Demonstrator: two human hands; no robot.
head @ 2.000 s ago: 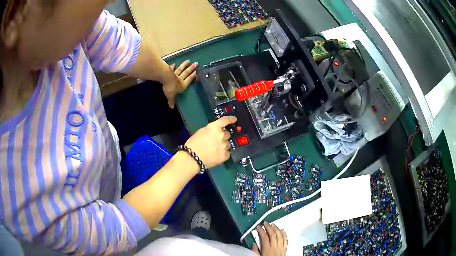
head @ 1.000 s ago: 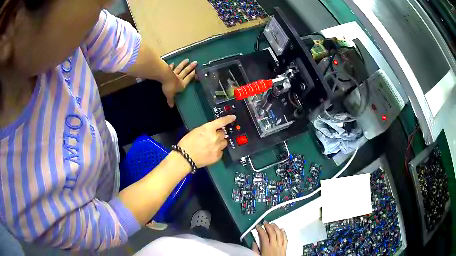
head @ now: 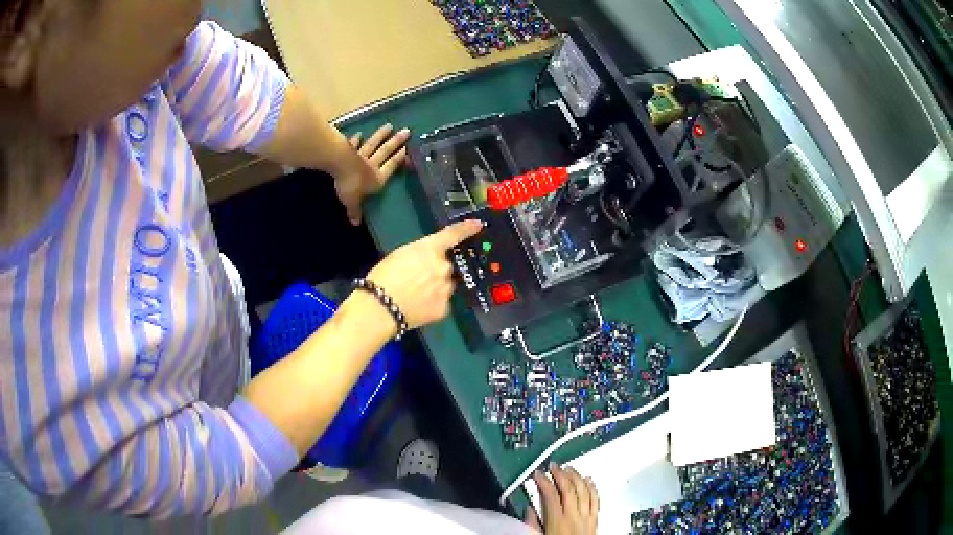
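Observation:
My left hand (head: 566, 504) lies palm down at the bottom edge, fingers apart, on a white surface beside a white cable (head: 570, 431). It holds nothing visible. My right hand is out of the picture. A white card (head: 721, 413) lies over the small circuit boards (head: 758, 486) in a tray right of my hand. More small boards (head: 517, 402) lie loose on the green bench. Beyond them stands the black test fixture (head: 475, 303), its black top panel (head: 637, 125) raised. Its red-gripped toggle clamp (head: 528, 188) lies above a clear plate. A red square switch (head: 503, 294) and green dot show on the fixture.
A person in a striped shirt (head: 157, 272) stands at left, one finger at the fixture's panel, the other hand on the bench edge. A crumpled cloth (head: 700, 280) and grey box (head: 799, 225) with a red light lie behind the fixture. A blue stool (head: 324, 361) is below.
The other person's pointing hand has moved up along the fixture's panel, and a green dot now shows near the fingertip. My left hand has stayed in place.

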